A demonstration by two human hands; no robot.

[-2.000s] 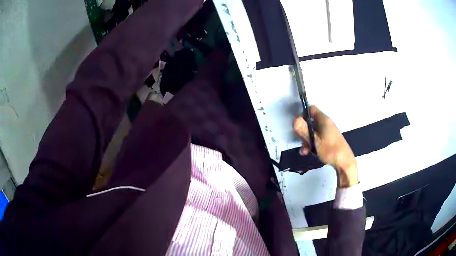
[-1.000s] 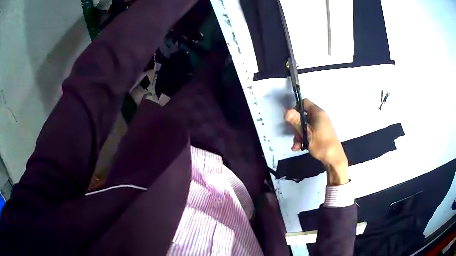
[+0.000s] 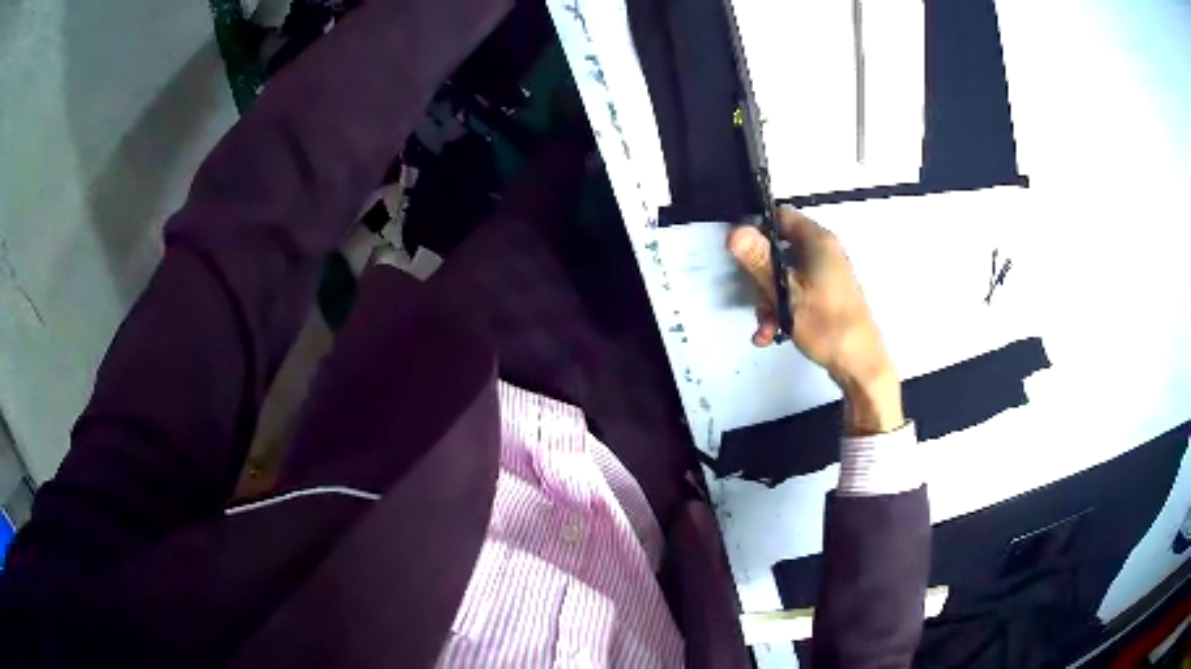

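My right hand point(image 3: 812, 288) is shut on the black handles of the tailor's shears point(image 3: 754, 146). The blades point away from me and run past the picture's top edge, along the left side of a white paper pattern point(image 3: 891, 105). The pattern has a long line down its middle and lies on dark fabric point(image 3: 969, 98), which shows on both sides of it. The blade tips are out of view. My left arm reaches up past the top edge, so my left hand is out of the picture.
A dark offcut point(image 3: 901, 408) lies across the white table point(image 3: 692, 307), near my right wrist. Small dark snips point(image 3: 998, 276) lie right of my hand. More dark cloth point(image 3: 1019, 562) and a pale strip point(image 3: 780, 625) are at lower right. Scraps point(image 3: 438, 196) lie below the table edge.
My right hand and the shears have moved forward along the pattern's left side. The fabric and offcut sit slightly lower in the view.
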